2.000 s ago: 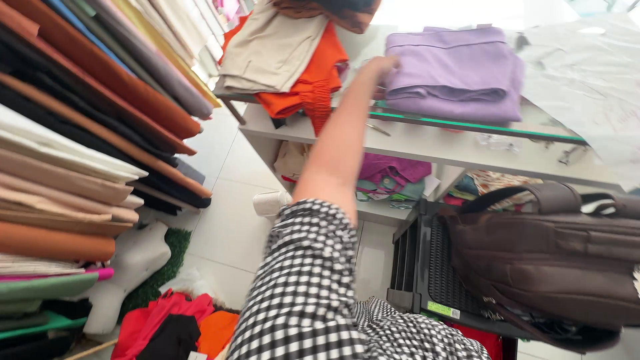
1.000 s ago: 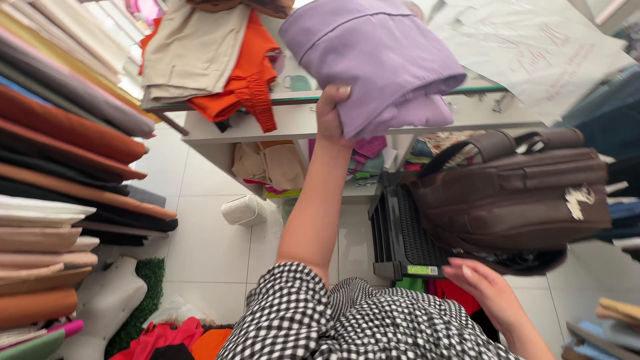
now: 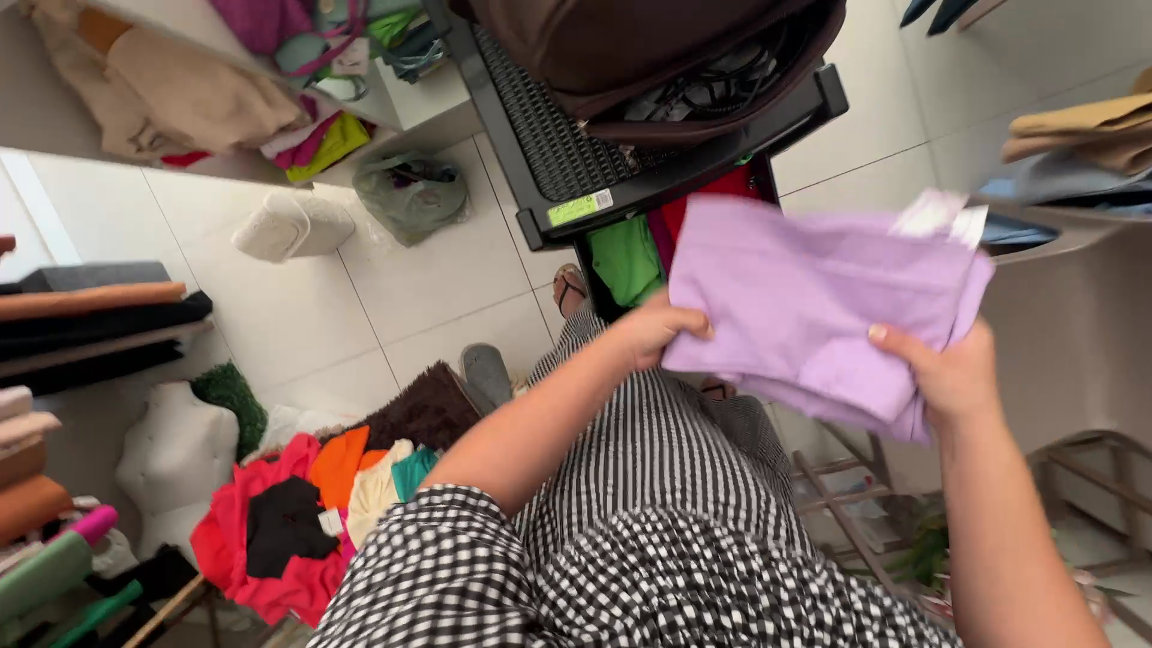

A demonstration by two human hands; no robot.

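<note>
A folded lilac garment (image 3: 810, 306) is held up in front of my body, right of centre, with tags at its upper right corner. My left hand (image 3: 661, 331) grips its lower left edge, thumb on top. At the lower right side, my right hand (image 3: 945, 369) grips it with the thumb over the front and the fingers hidden behind. Beyond the garment, a black plastic basket unit (image 3: 576, 211) carries a dark brown backpack (image 3: 657, 54) with its pocket unzipped. Green and red cloth shows in the drawer below.
Folded fabrics (image 3: 99, 306) stack up at the left, near a white mannequin torso (image 3: 175, 450). A heap of colourful clothes (image 3: 288, 531) lies lower left. On the floor are a white container (image 3: 292, 227) and a green plastic bag (image 3: 412, 193). More folded garments (image 3: 1080, 144) rest at the right.
The lilac garment, on the glass-topped counter two seconds ago, was lifted by my left hand and is now held in both hands. The view has swung down and right.
</note>
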